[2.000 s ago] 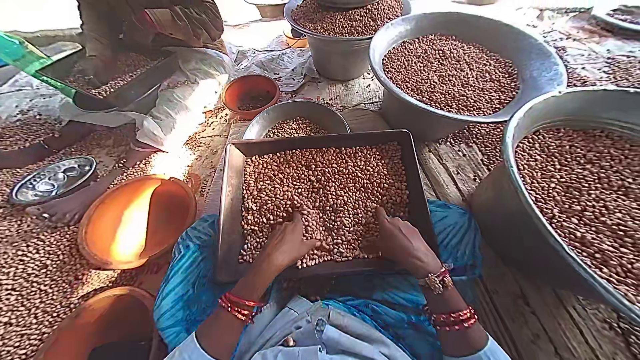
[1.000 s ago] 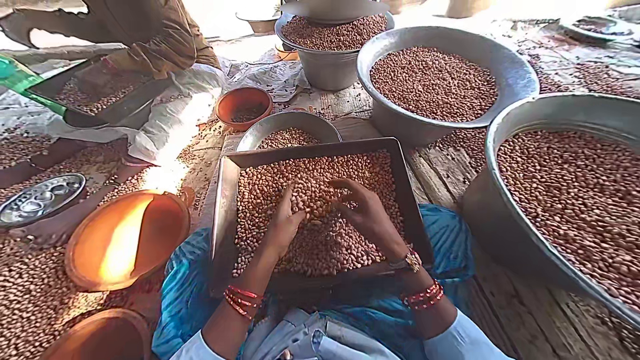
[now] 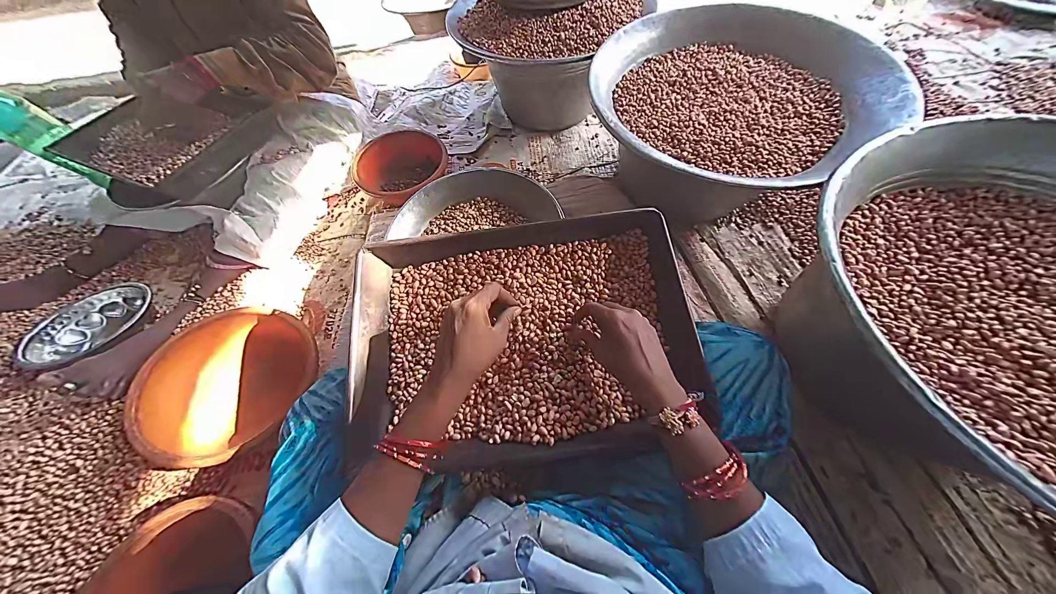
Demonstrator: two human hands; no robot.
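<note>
A dark rectangular metal tray [image 3: 360, 330] rests tilted on my lap, spread with shelled peanuts [image 3: 536, 371]. Over its left half is my left hand [image 3: 478, 322], thumb and fingertips brought together just above the peanuts; whether a peanut is between them cannot be told. My right hand [image 3: 619, 338] is over the right half, its fingers curled down at the peanuts, the fingertips partly hidden. Red bangles circle both wrists. Directly behind the tray stands a round metal bowl [image 3: 421, 202] with more peanuts in it.
Large metal basins [image 3: 866, 74] of peanuts stand at the right and back. At the left are an orange bowl [image 3: 280, 371], another bowl [image 3: 177, 549], a silver plate [image 3: 87, 326] and loose peanuts. A small reddish bowl [image 3: 400, 165] is behind. Another person works at a tray [image 3: 165, 148], back left.
My hands were low in the peanuts, then raised close together near the middle. Now they are farther apart, fingers drawn in. The peanuts, heaped a second ago, lie flatter.
</note>
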